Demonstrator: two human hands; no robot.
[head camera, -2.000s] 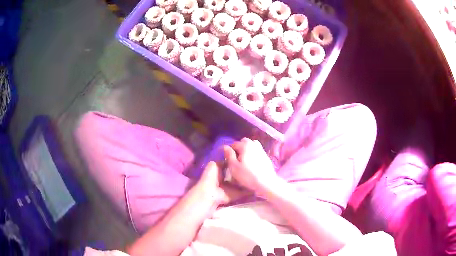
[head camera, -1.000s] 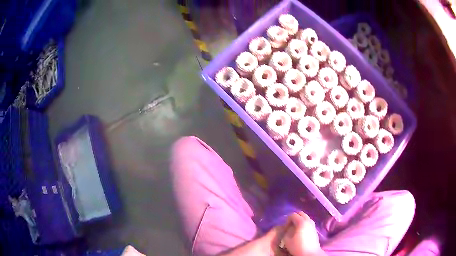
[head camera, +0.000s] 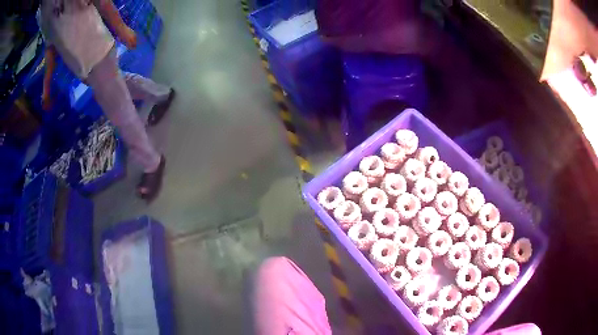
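The blue-purple crate of parts (head camera: 367, 267) stands at the right, beside my knee. It holds rows of upright hollow cylindrical parts (head camera: 429, 220) in white, bumpy foam-net sleeves, with their round mouths facing up. A pale gap shows among the parts near the crate's lower side. One part at the right corner looks tan. Both my hands are out of the picture.
A person (head camera: 105, 72) walks at the upper left. Blue crates line the left, one with long slender metal parts (head camera: 98, 154), one with a pale bottom (head camera: 131, 281). Yellow-black tape (head camera: 295, 141) crosses the grey floor. Another crate of parts (head camera: 501, 163) sits behind the full one.
The view has swung up and left, so my hands and most of my lap have left the picture. The crate sits lower in view. A walking person has appeared at the upper left.
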